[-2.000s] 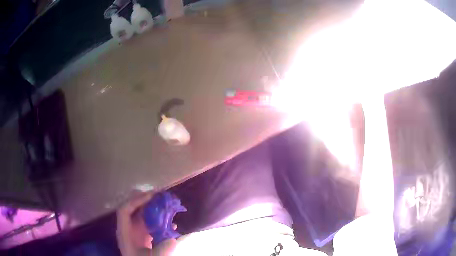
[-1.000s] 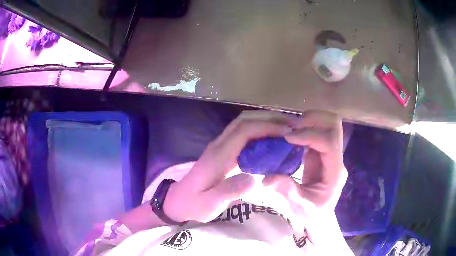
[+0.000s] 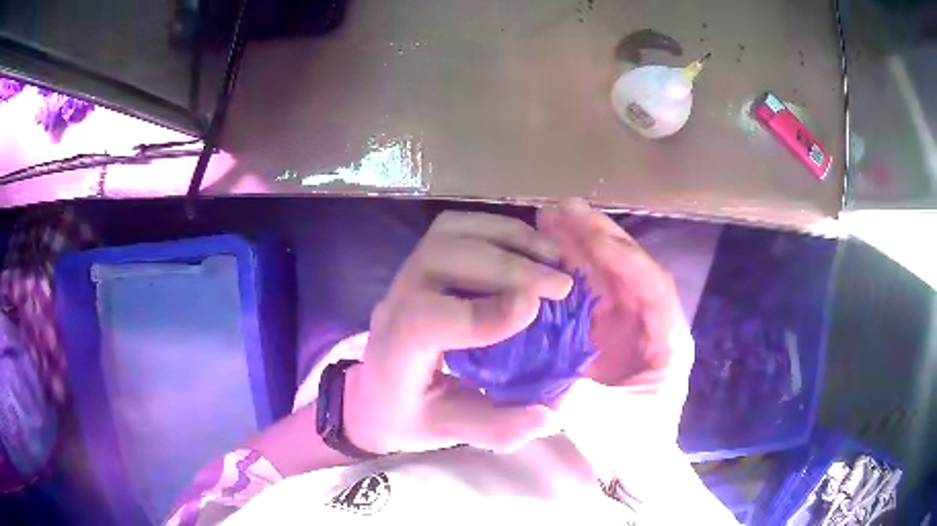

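Observation:
A blue-violet spiky hair piece (image 3: 529, 354) is held over the lap in front of the white shirt. My left hand (image 3: 462, 324), with a dark band at the wrist, is closed around its left side, fingers over the top and thumb below. My right hand (image 3: 627, 303) cups its right side, with the palm side lit brightly. The underside of the piece is hidden. A white glue bottle (image 3: 653, 100) with a yellowish tip lies on the tan bench (image 3: 493, 103).
A red lighter (image 3: 791, 135) lies at the bench's right. A blue-rimmed tray (image 3: 252, 318) is at lower left. A blue bin (image 3: 820, 349) with dark pieces is at right under the bench. A pink-lit opening (image 3: 113, 154) with purple pieces is at left.
The hair piece has been turned, so its spikes now show pointing up and right. My left hand has wrapped further over it; my right hand has opened out along its right side.

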